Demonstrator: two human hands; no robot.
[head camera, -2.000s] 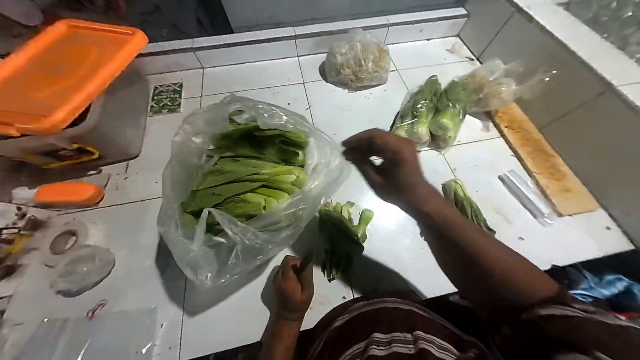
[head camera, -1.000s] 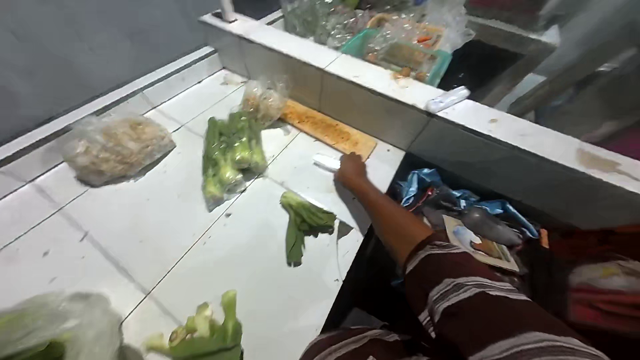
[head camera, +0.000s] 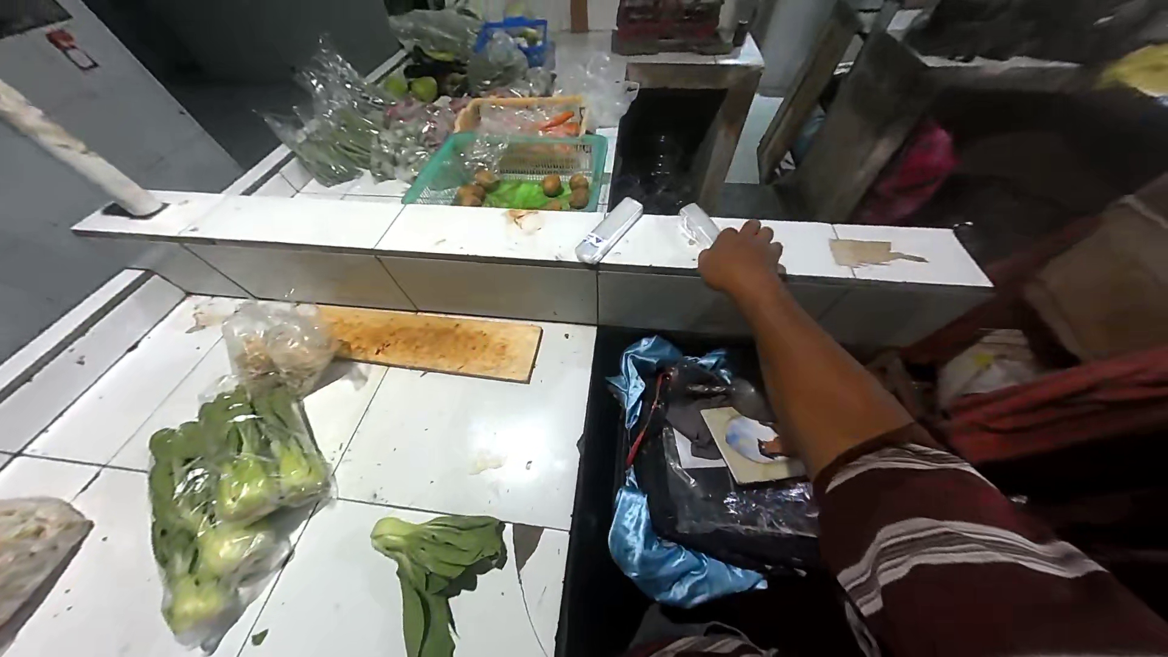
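Note:
My right hand (head camera: 744, 260) reaches over the white tiled ledge, its fingers on a clear plastic packet (head camera: 699, 225) lying there. To its left on the same ledge lies a rolled or folded white plastic packet (head camera: 610, 231). My left hand is out of view. On the tiled counter, bok choy in clear plastic bags (head camera: 239, 493) lies at the left, and a loose bunch of leafy greens (head camera: 438, 557) lies near the front edge. A bag with pale contents (head camera: 278, 345) touches the top of the bagged bok choy.
A stained wooden board (head camera: 429, 342) lies along the ledge's base. Below my arm is an open black bag (head camera: 730, 493) with blue satin cloth. Beyond the ledge are a green plastic basket (head camera: 511, 151) with round brown produce and several bagged vegetables. A white post (head camera: 78, 151) rises at the left.
My right hand has moved from the counter beside the wooden board to the packet on the ledge. The white object near that hand earlier no longer shows on the counter. The view has swung right.

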